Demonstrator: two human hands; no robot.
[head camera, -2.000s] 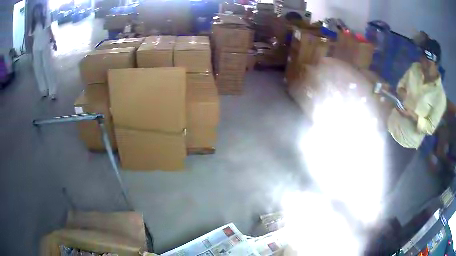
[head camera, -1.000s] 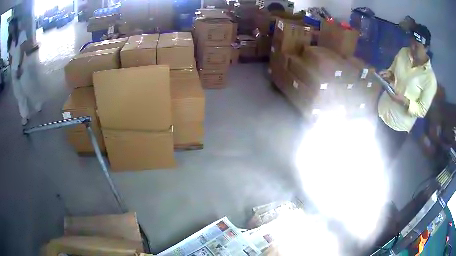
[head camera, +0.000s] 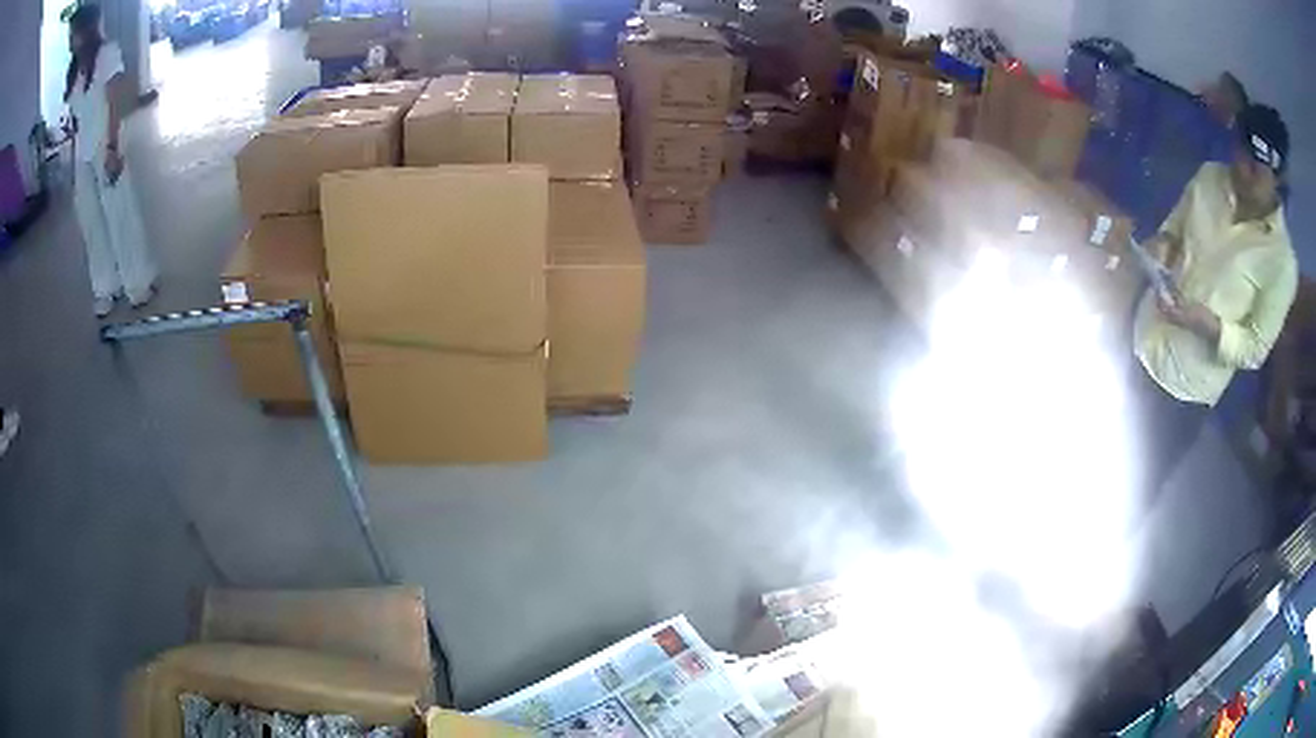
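Note:
Neither of my hands is in view, though a strong white glare hides part of the lower right. Nearest in front of me, printed newspaper sheets (head camera: 635, 689) lie at the bottom centre, partly washed out by the glare. To their left stands an open carton (head camera: 310, 634) with its flaps up. Several greyish items (head camera: 267, 721) show inside it, cut off by the bottom edge; what they are I cannot tell.
A blue-grey trolley handle (head camera: 335, 447) rises behind the open carton. A flat cardboard sheet (head camera: 436, 260) leans on stacked cartons (head camera: 595, 296). One person (head camera: 1227, 289) stands right holding a flat object; another (head camera: 104, 173) stands far left. More cartons (head camera: 676, 137) stand behind.
The view has swung slightly left and back between frames. The person at far left has shifted position and stance. The greyish items in the open carton show more now.

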